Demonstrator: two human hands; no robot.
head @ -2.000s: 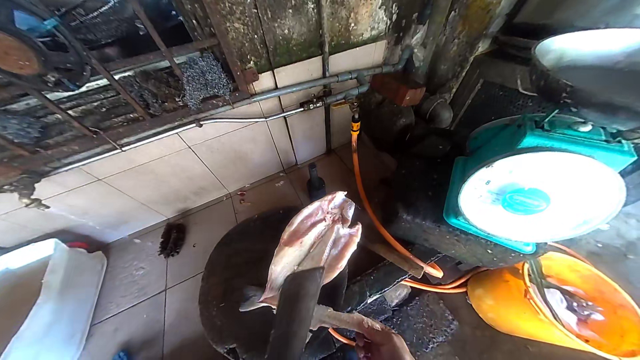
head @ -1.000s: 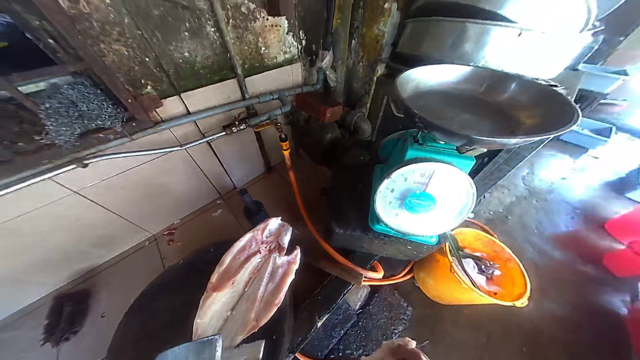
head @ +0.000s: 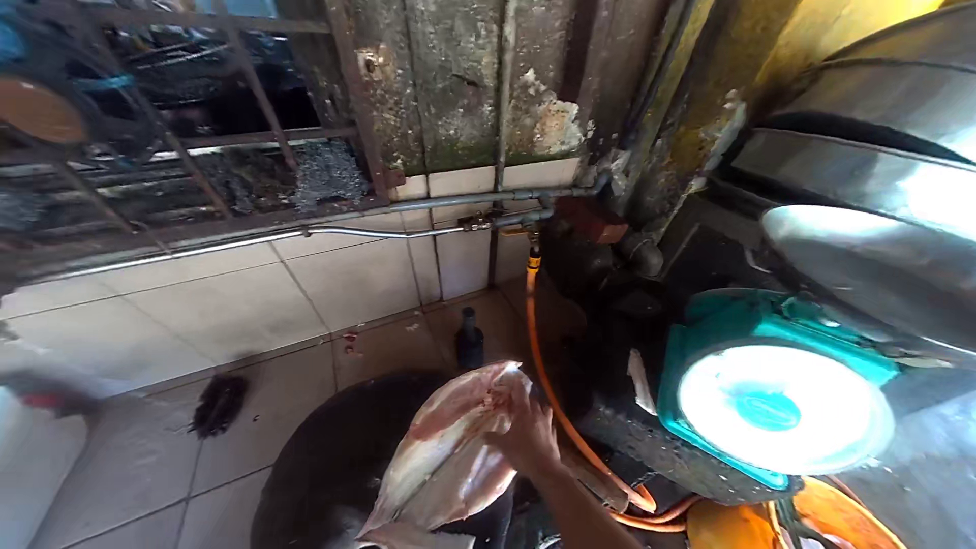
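Note:
A split, opened fish (head: 450, 450) lies flesh side up on a dark round chopping block (head: 328, 450). My right hand (head: 526, 435) comes from the lower right and grips the fish at its upper right edge, with the thumb on the flesh. My left hand is outside the view. At the bottom edge, a pale flat piece (head: 419, 536) shows against the fish's lower end; what it is cannot be told. A dark bottle (head: 469, 339) stands on the tiles just behind the block.
An orange hose (head: 540, 358) runs down from a wall tap, right of the fish. Farther right are a teal dial scale (head: 778, 412) with a metal pan (head: 877, 267) and an orange bucket (head: 732, 526). A dark brush (head: 219, 404) lies on the tiles, near a white container (head: 38, 465).
My right hand has moved onto the fish; a second ago it was at the bottom edge. The blade seen over the fish's lower end two seconds ago is no longer clearly visible. The view has swung.

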